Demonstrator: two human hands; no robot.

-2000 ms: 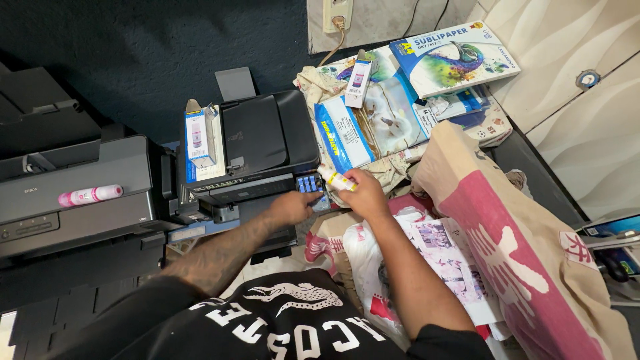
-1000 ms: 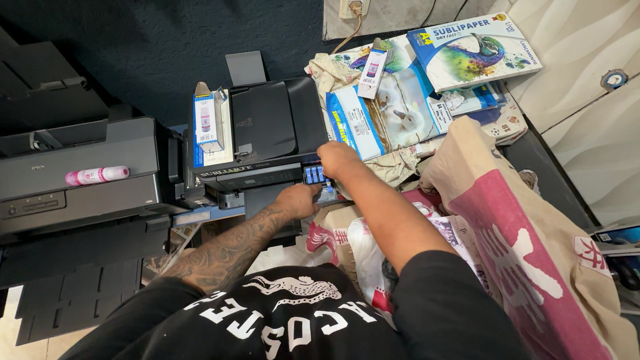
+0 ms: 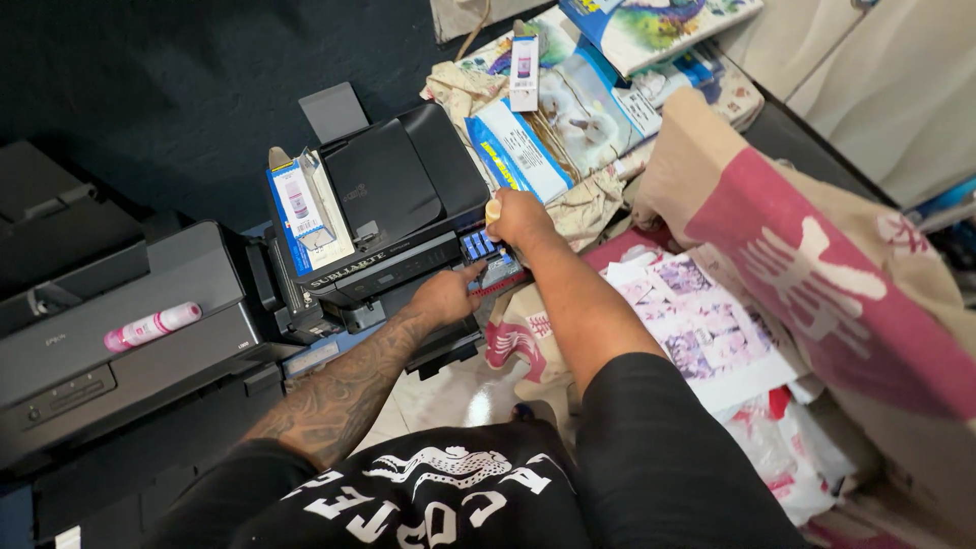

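Observation:
A black Epson printer stands at the centre, its row of blue ink tank caps exposed at the right front corner. My right hand is closed around an ink bottle held over the tanks; only its pale yellowish end shows, the rest is hidden by the fingers. My left hand rests by the tank unit, its index finger extended to the edge of the unit below the blue caps, holding nothing. A pink-and-white ink bottle lies on the grey Epson printer at the left.
An ink box lies on the central printer. Another ink box rests on packs of paper behind. At the right are a beige-and-pink fabric, printed sheets and a plastic bag. A dark wall rises behind.
The ink bottle, earlier seen lying tilted in my right hand beside the tanks, is now over them, mostly covered by my fingers. My left hand stays by the tank unit. The view has moved closer.

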